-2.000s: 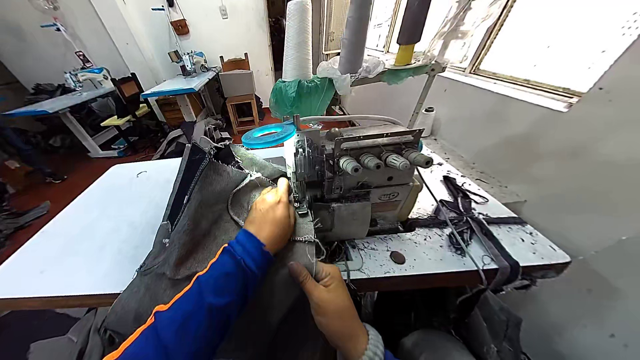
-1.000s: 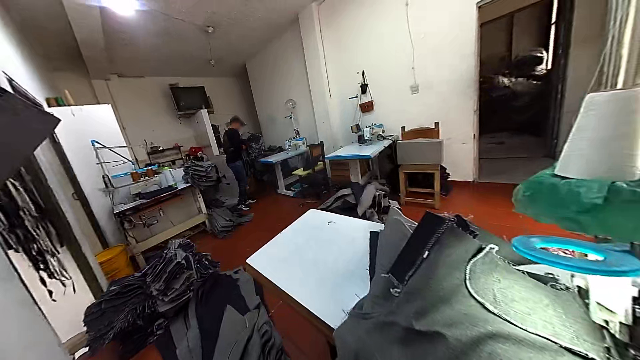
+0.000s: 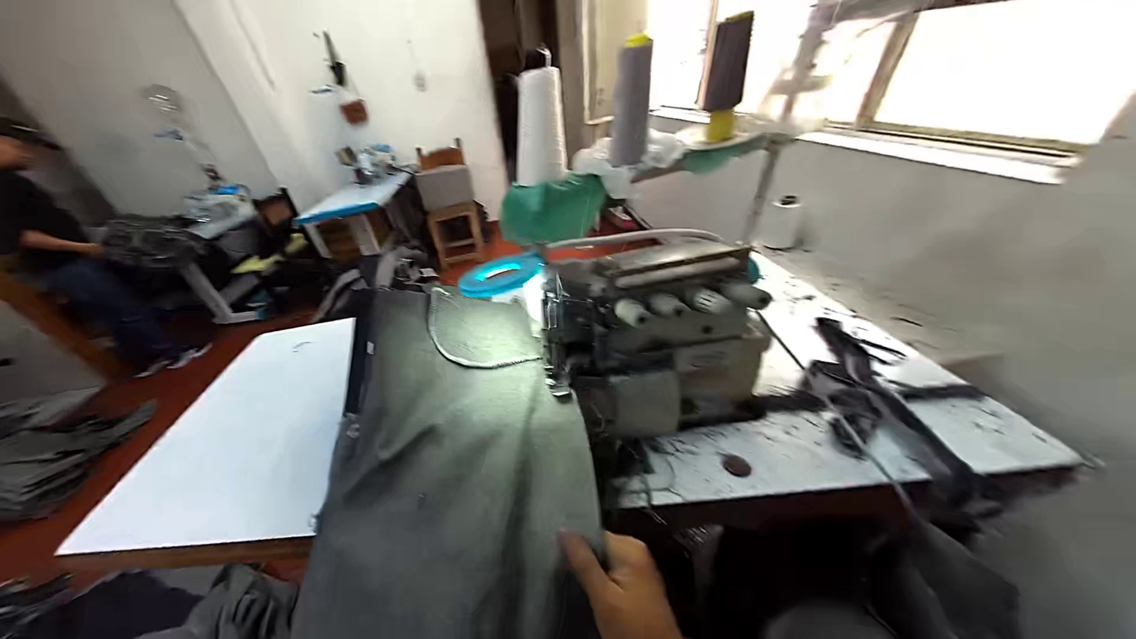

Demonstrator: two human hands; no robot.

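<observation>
A dark grey fabric panel (image 3: 461,461) lies over the left part of the sewing table and hangs toward me. Its right edge passes beside the needle area of an overlock sewing machine (image 3: 683,328). My right hand (image 3: 626,586) pinches that edge at the bottom, thumb on top, below the machine. A pale chain of thread (image 3: 470,362) curves over the fabric's upper part to the presser area. Behind the machine's left end rests a blue ring (image 3: 501,275). My left hand is out of view.
Thread cones (image 3: 541,124) stand on a rack behind the machine. Dark trimmings (image 3: 861,399) and a round dark disc (image 3: 737,465) lie on the table's right part. Fabric piles (image 3: 53,453) are at left. A person (image 3: 53,240) sits at far left near other sewing tables.
Two seconds ago my left hand was on the fabric at the needle area; now it is out of view. The fabric there lies flatter. The view swung left and back.
</observation>
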